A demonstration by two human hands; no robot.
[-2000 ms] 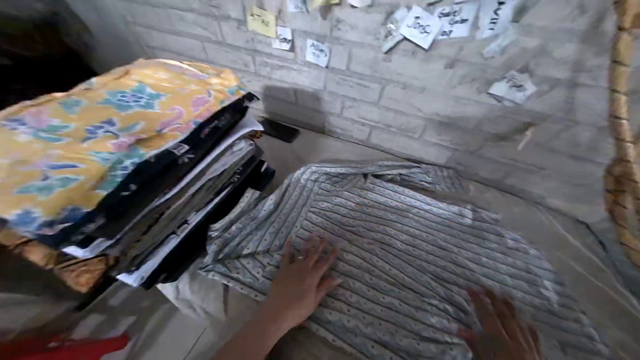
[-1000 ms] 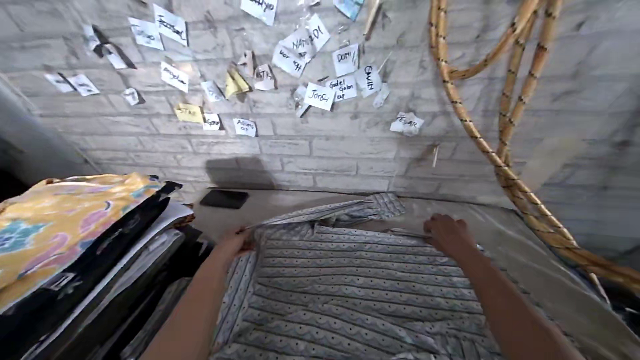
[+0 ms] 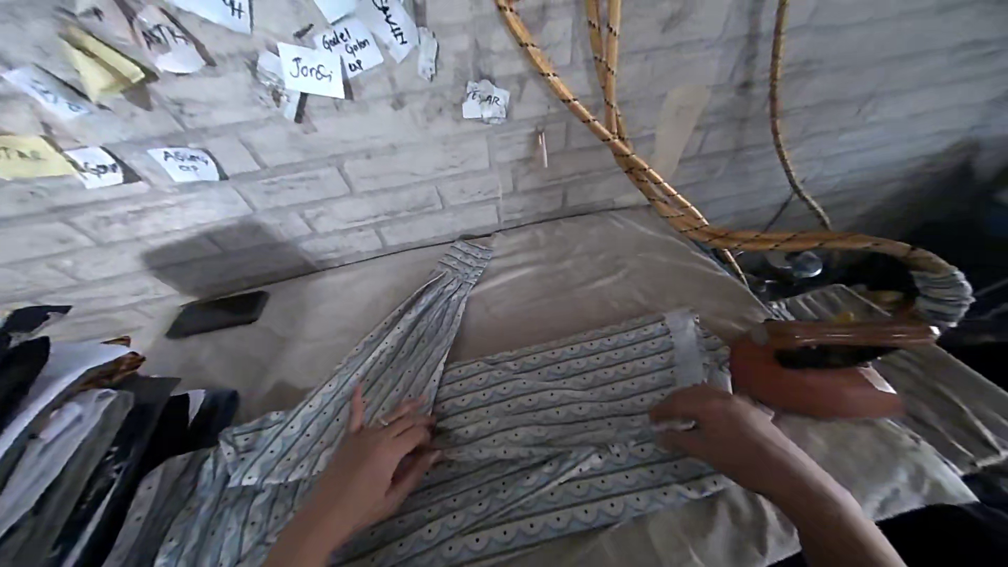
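A striped, patterned grey-blue garment (image 3: 551,409) lies spread on a cloth-covered surface, one gathered sleeve (image 3: 409,323) stretching toward the wall. My left hand (image 3: 386,457) rests on the cloth at the sleeve's base, fingers apart. At the right part of the garment, my right hand (image 3: 709,429) has its fingers curled around a bit of the fabric. Just beyond that hand, a reddish-brown iron (image 3: 819,370) stands at the garment's right edge, with a rope-like wrapped hose (image 3: 850,240) above it.
A stack of folded clothes (image 3: 79,441) is at the left. A dark phone (image 3: 218,313) lies near the brick wall (image 3: 425,173), which bears several paper notes (image 3: 313,69) with handwriting. More wrapped hose (image 3: 622,153) hangs in front of the wall.
The garment has been rearranged, with a sleeve now angled toward the wall. Both hands have come back from its far edge. The view has swung right, bringing the iron into sight.
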